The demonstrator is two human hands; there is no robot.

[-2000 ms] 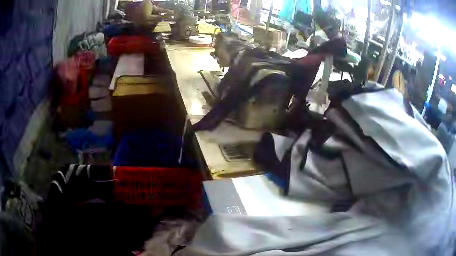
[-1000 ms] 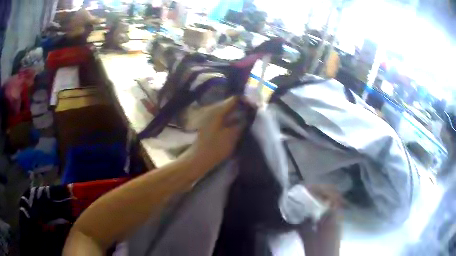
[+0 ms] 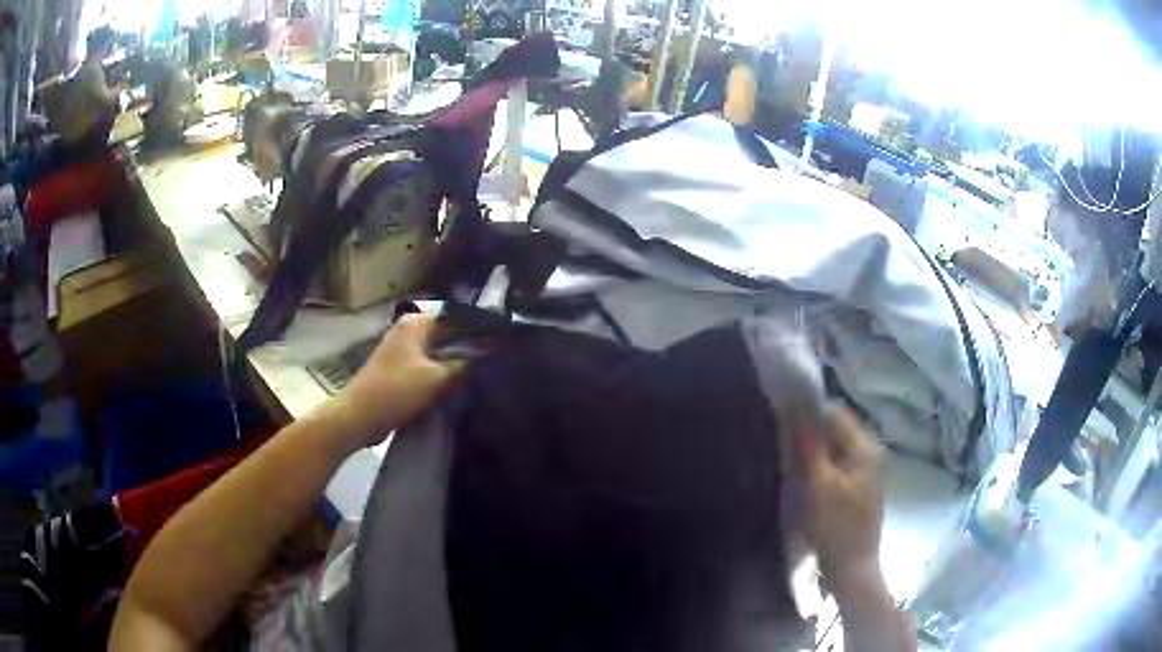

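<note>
A garment with a black panel [image 3: 612,484] and grey sides hangs in front of me, spread between my hands. My left hand [image 3: 405,377] grips its upper left edge. My right hand [image 3: 839,490], somewhat blurred, is at its upper right edge by the grey part and appears to grip it. The garment's lower part runs out of the bottom of the picture. A big heap of white-grey garments with black bands [image 3: 777,236] lies just behind it.
Dark straps [image 3: 312,204] drape over a neighbouring machine [image 3: 382,236] at the left. A red crate [image 3: 191,490] with dark striped cloth stands at the lower left, near a cardboard box [image 3: 108,299]. A dark machine part [image 3: 1070,395] stands at the right under glaring light.
The view has swung right. Both hands, absent two seconds ago, came into view and now hold the garment spread wide and facing me. The grey-white heap remains behind.
</note>
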